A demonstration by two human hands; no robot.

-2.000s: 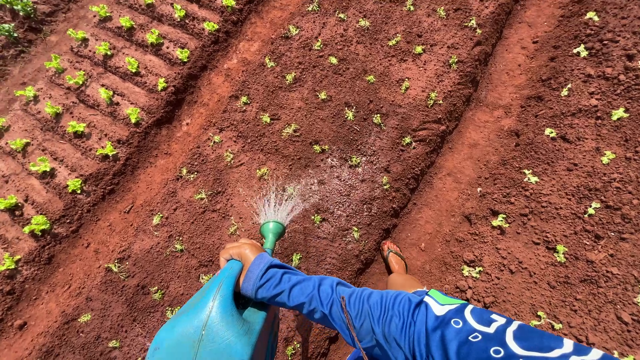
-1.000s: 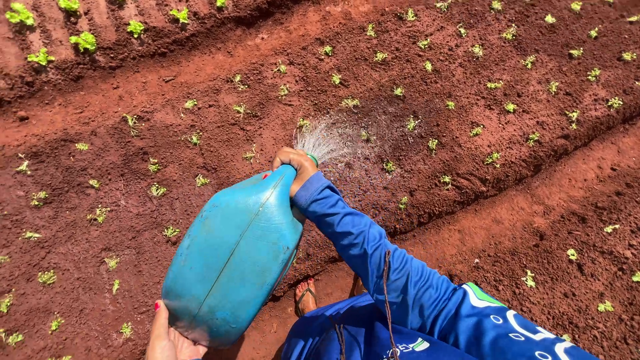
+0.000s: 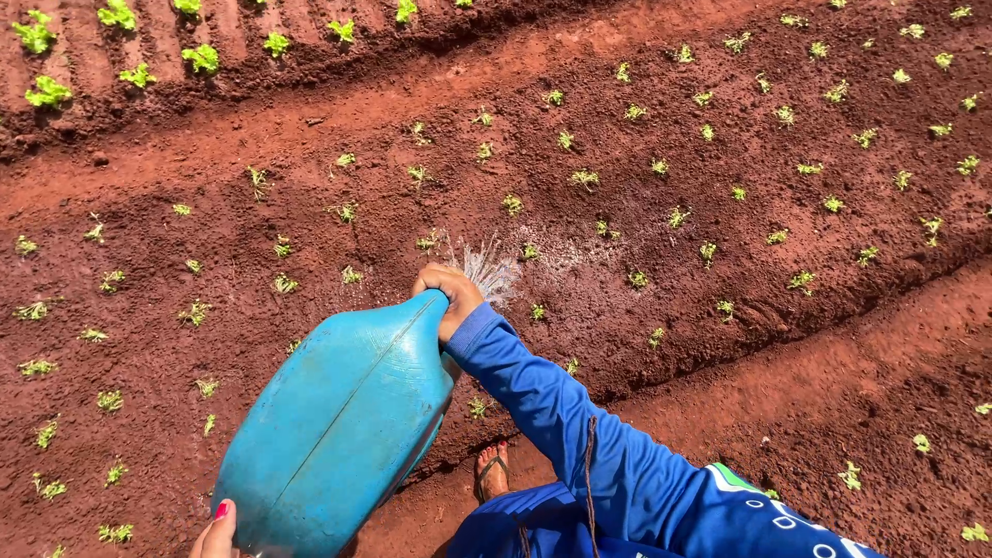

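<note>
A blue plastic watering can (image 3: pixel 341 411) is tilted forward over the soil bed. Around its narrow upper end is my right hand (image 3: pixel 452 296), the blue sleeve running back to the lower right. My left hand (image 3: pixel 217 535) touches the can's broad lower end at the bottom edge, mostly cut off by the frame. Past my right hand a spray of water (image 3: pixel 488 271) fans out over small seedlings; the spout head is hidden. One seedling (image 3: pixel 530 252) stands beside the spray, and the soil there looks wet.
Rows of small seedlings cover the reddish bed (image 3: pixel 372 240). Leafier lettuce-like plants (image 3: pixel 201 58) grow in a grooved bed at upper left. A furrow (image 3: pixel 775 395) runs along the lower right, where my sandalled foot (image 3: pixel 493 470) stands.
My left hand has come into view at the can's lower end; two seconds ago only my right hand was seen on it. The view has turned a good deal. Water pours throughout.
</note>
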